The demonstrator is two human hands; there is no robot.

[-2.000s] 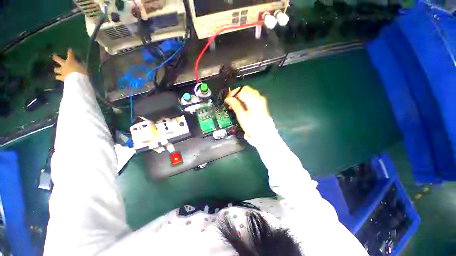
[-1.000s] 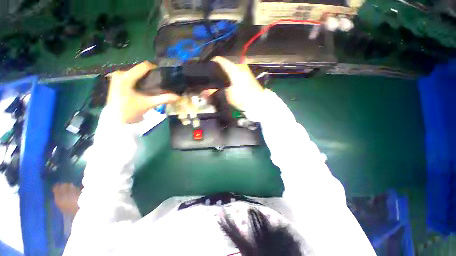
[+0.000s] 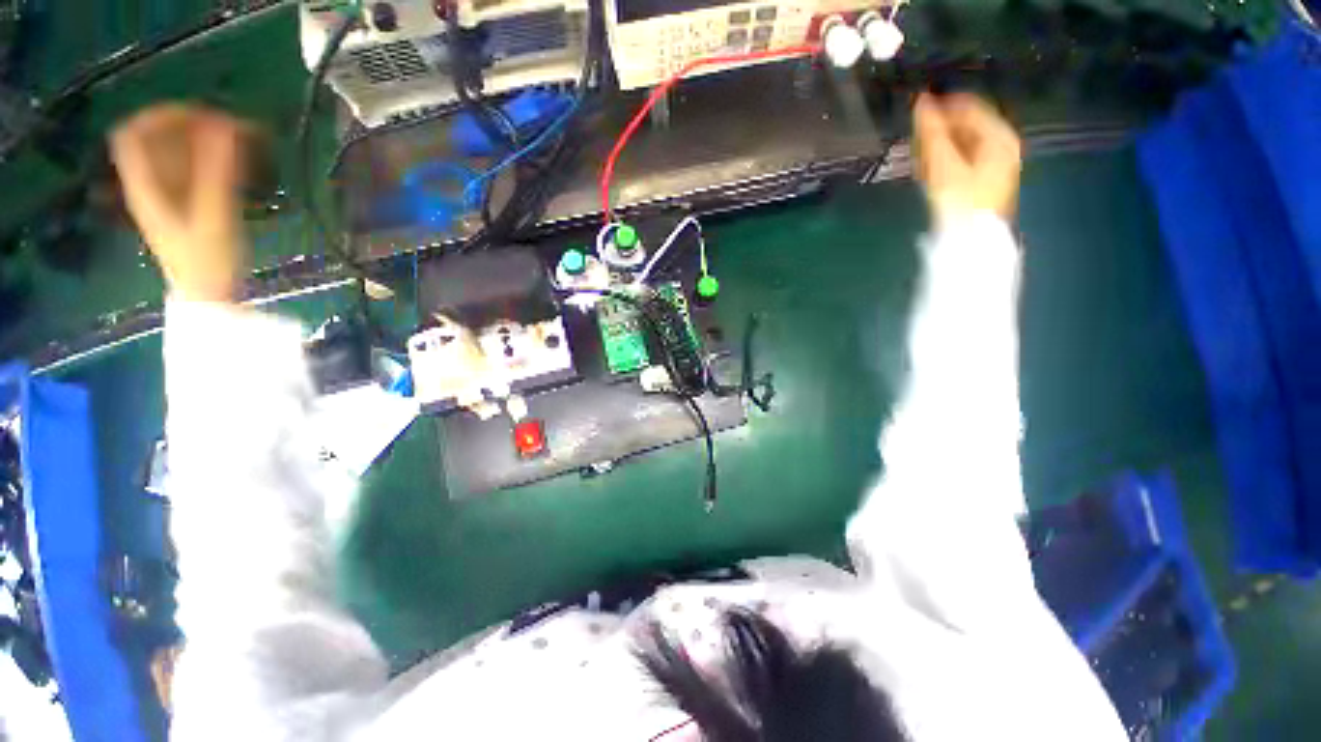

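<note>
My left hand point(image 3: 196, 189) is blurred over the dark belt at upper left; whether it holds anything cannot be told. My right hand point(image 3: 968, 157) is at the belt's edge at upper right, fingers curled and blurred; its contents cannot be told. Between them sits the black test fixture base point(image 3: 580, 435) with a white socket point(image 3: 493, 363), a red switch point(image 3: 530, 436) and a green circuit board point(image 3: 625, 345). A bundled black cable point(image 3: 678, 341) lies over the board's right side, its plug end hanging towards me. A black box point(image 3: 485, 283) stands behind the socket.
Two beige instruments point(image 3: 449, 65) point(image 3: 695, 44) stand behind on a dark shelf. A red lead point(image 3: 620, 138) runs down to the fixture. A white sheet point(image 3: 362, 435) lies left of the fixture. Blue bins stand at left point(image 3: 73, 536) and lower right point(image 3: 1159, 638); blue material hangs at right point(image 3: 1231, 319).
Both hands have left the fixture, where they were around a dark block, and moved apart to upper left and upper right. The cable bundle now shows on the board. The view has shifted.
</note>
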